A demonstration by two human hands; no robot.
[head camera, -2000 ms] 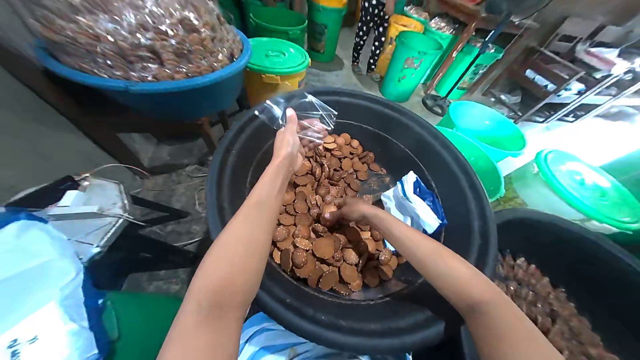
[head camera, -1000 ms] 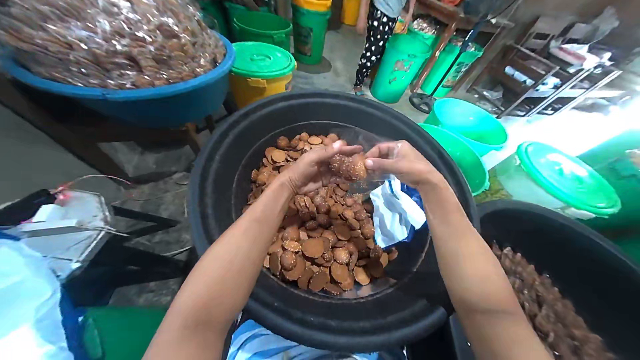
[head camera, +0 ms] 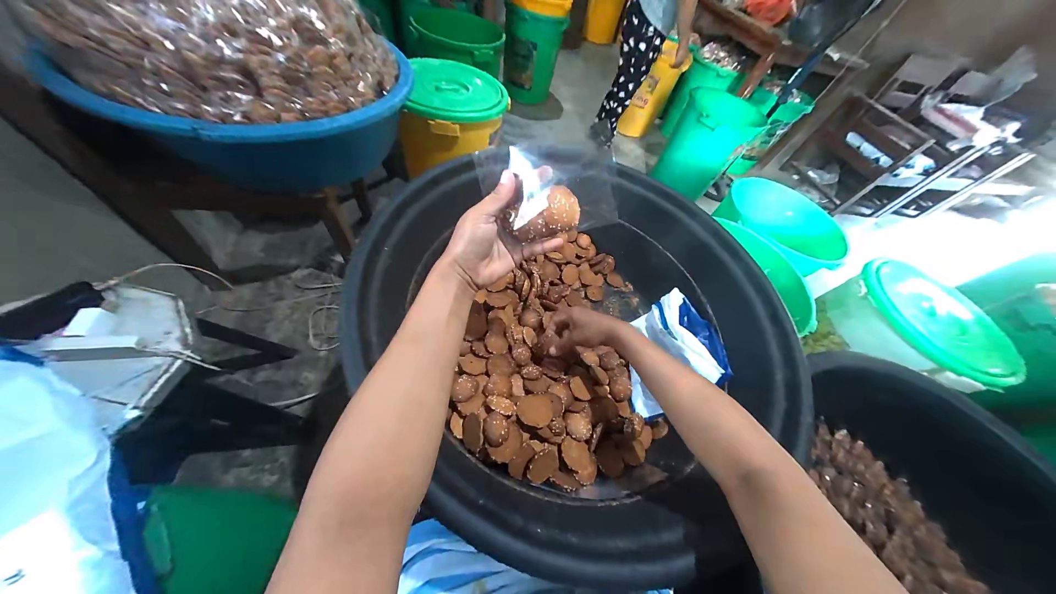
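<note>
My left hand point(head camera: 493, 235) grips a clear plastic bag point(head camera: 598, 194) above the far part of a large round black tub point(head camera: 379, 272). Round cookies point(head camera: 563, 208) topped with seeds show in the bag. In the tub lies a heap of brown cookies point(head camera: 536, 410), some seeded side up, some flat side up. My right hand point(head camera: 577, 330) is down on the heap with its fingers curled; whether a cookie is between them cannot be told. A white and blue plastic packet point(head camera: 681, 346) lies at the heap's right side, partly behind my right forearm.
A blue basin point(head camera: 272, 144) of bagged cookies stands at upper left, beside a yellow bucket with a green lid point(head camera: 458, 95). At lower right is another black tub point(head camera: 833, 371) with bagged goods. Green buckets point(head camera: 709, 140) and a person's legs point(head camera: 635, 66) are beyond; a cluttered small table point(head camera: 124, 346) is left.
My hands were together at the bag one second ago. Now my left hand holds the bag farther up, and my right hand has moved down to the heap.
</note>
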